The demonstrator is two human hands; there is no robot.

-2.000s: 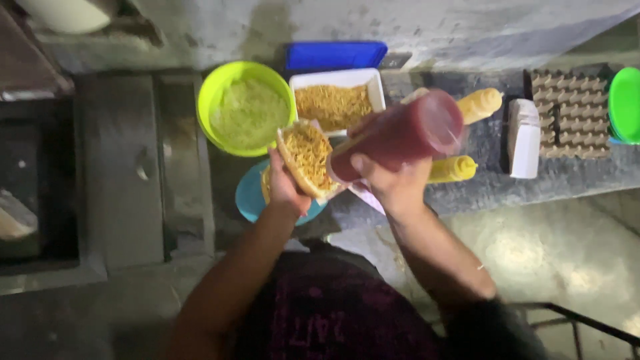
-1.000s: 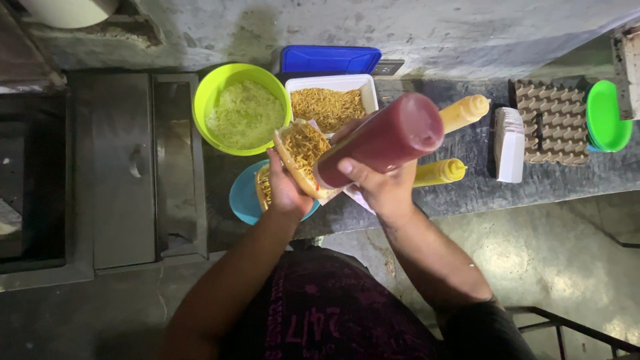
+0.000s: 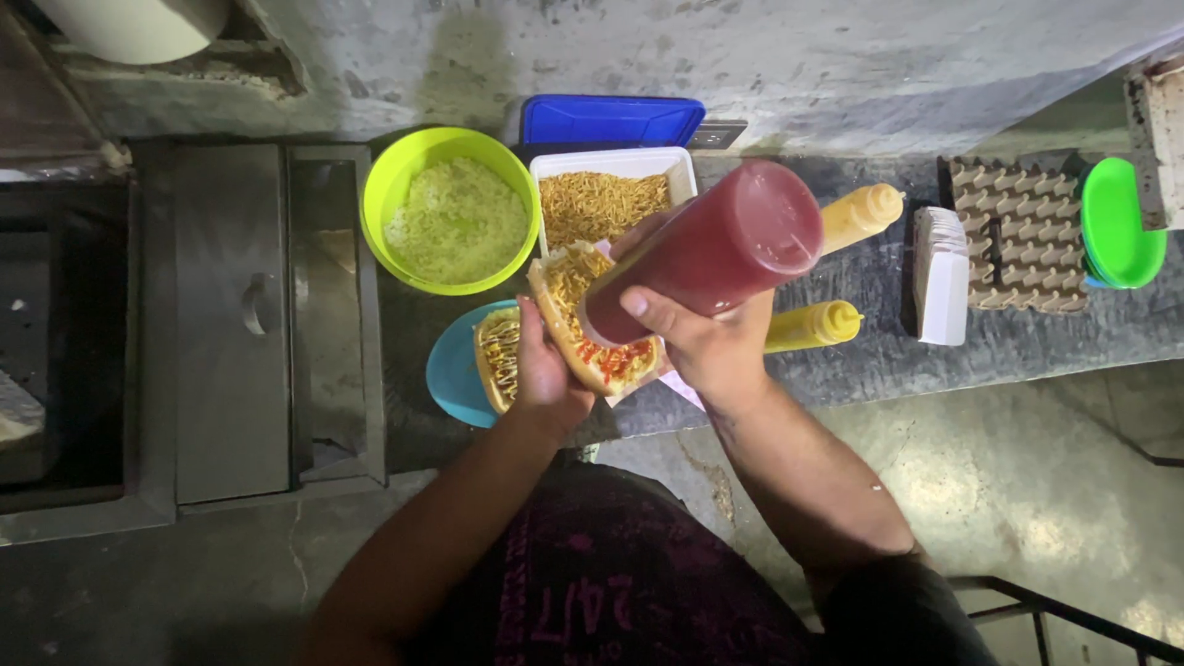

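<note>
My left hand (image 3: 548,375) holds up an open bun (image 3: 564,319) filled with thin crisp strands, with red sauce on its lower end. In my right hand (image 3: 712,342) is a large squeeze bottle of red sauce (image 3: 708,245), tilted with its base up and its nozzle end over the bun; the nozzle itself is hidden. Another filled bun (image 3: 498,356), streaked with sauce, lies on a blue plate (image 3: 453,370) beside my left hand. Behind the hands, a white tub (image 3: 684,171) holds crisp strands, and a yellow-green bowl (image 3: 375,199) holds pale shredded food.
Two squeeze bottles, one pale orange (image 3: 860,217) and one yellow (image 3: 819,326), lie right of my hand. Farther right are a stack of white napkins (image 3: 942,277), egg cartons (image 3: 1017,236) and green plates (image 3: 1119,222). A blue lid (image 3: 610,120) leans at the wall. Metal equipment (image 3: 231,351) stands left.
Red sauce now shows on the lower end of the bun, where the frame from two seconds ago shows strands. Both hands keep their holds.
</note>
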